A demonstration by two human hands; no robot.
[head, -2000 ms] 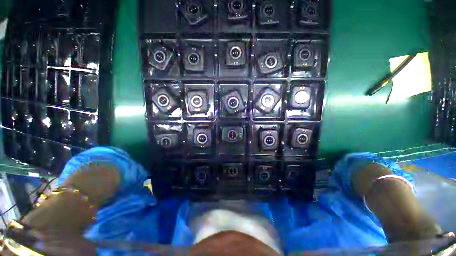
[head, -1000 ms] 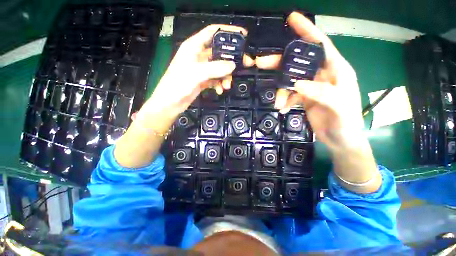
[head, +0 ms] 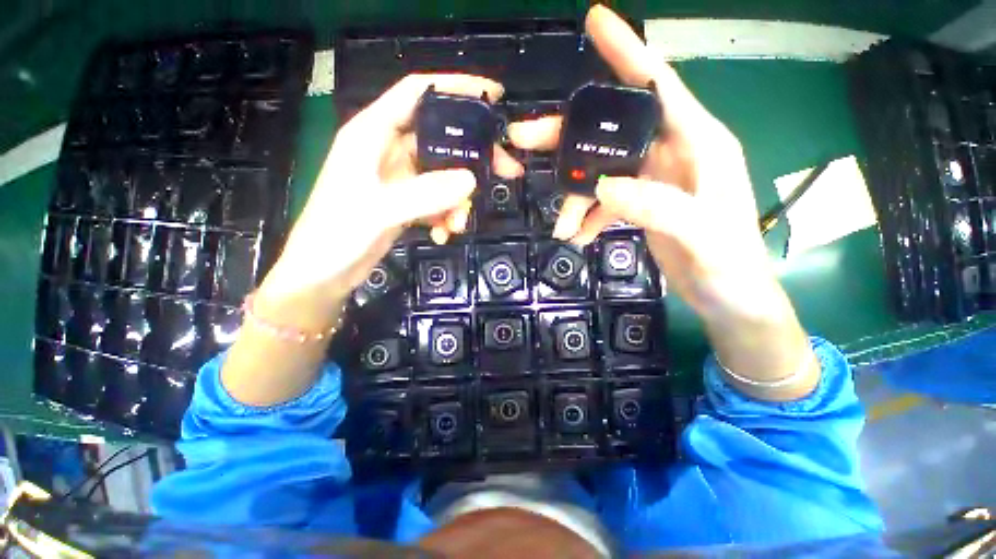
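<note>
My left hand [head: 377, 180] holds a black watch unit [head: 454, 133], its thumb at the lower edge of the lit screen. My right hand [head: 683, 191] holds another watch unit [head: 607, 126], its thumb at the bottom of the screen. Both screens face me and show small white text; the right one also shows a red mark and a green mark near the thumb. Both units are above the black blister tray [head: 668, 382]. Watch units [head: 502, 273] lie face down in its pockets, pale rings showing. My hands hide part of the upper tray.
Another glossy black tray [head: 164, 235] lies at the left, and more black trays [head: 950, 197] at the right. A cream paper slip [head: 846, 202] with a dark pen [head: 795, 197] lies on the green bench [head: 721, 93]. A pale strip [head: 754, 42] runs along the back.
Both hands came up over the tray, each with a watch unit. Since one second ago, the screens have changed from several text lines to fewer, with coloured marks on the right one.
</note>
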